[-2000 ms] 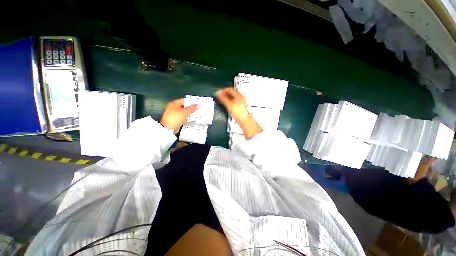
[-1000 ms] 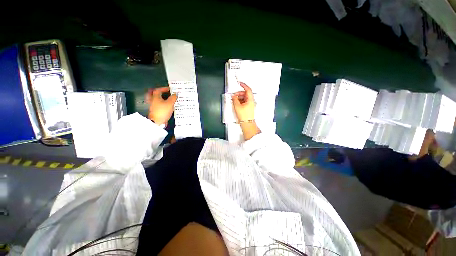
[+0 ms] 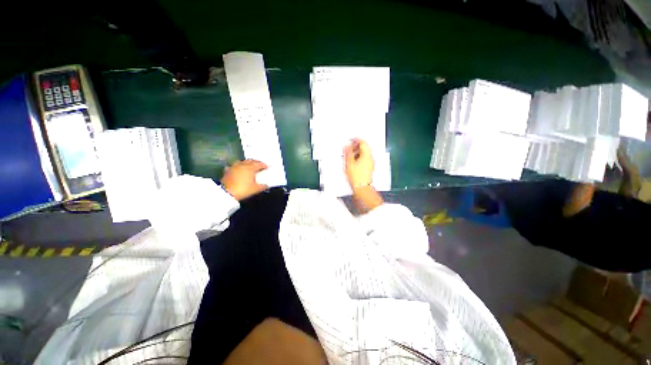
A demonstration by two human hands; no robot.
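Note:
A long white label strip (image 3: 251, 114) lies on the green bench, blank at its far end, with rows of small print lower down. My left hand (image 3: 244, 178) rests at its near end, fingers on or beside it. To the right, white boxes (image 3: 351, 100) lie overlapping in a column, with small print at the far left corner. My right hand (image 3: 358, 162) is over the lower part of this column, fingers curled together. Whether a label is at my right fingertips is too blurred to tell.
A scale (image 3: 68, 135) with a blue platform stands at the left, beside a stack of white boxes (image 3: 135, 171). Rows of white boxes (image 3: 492, 128) lie at the right. A person in black (image 3: 578, 224) is at the right edge, hands near them. Brown cartons (image 3: 603, 296) are below.
The label strip, folded or bunched earlier, now lies stretched out. My left hand has moved down to its near end. My right hand has moved from the column's upper part to its lower part.

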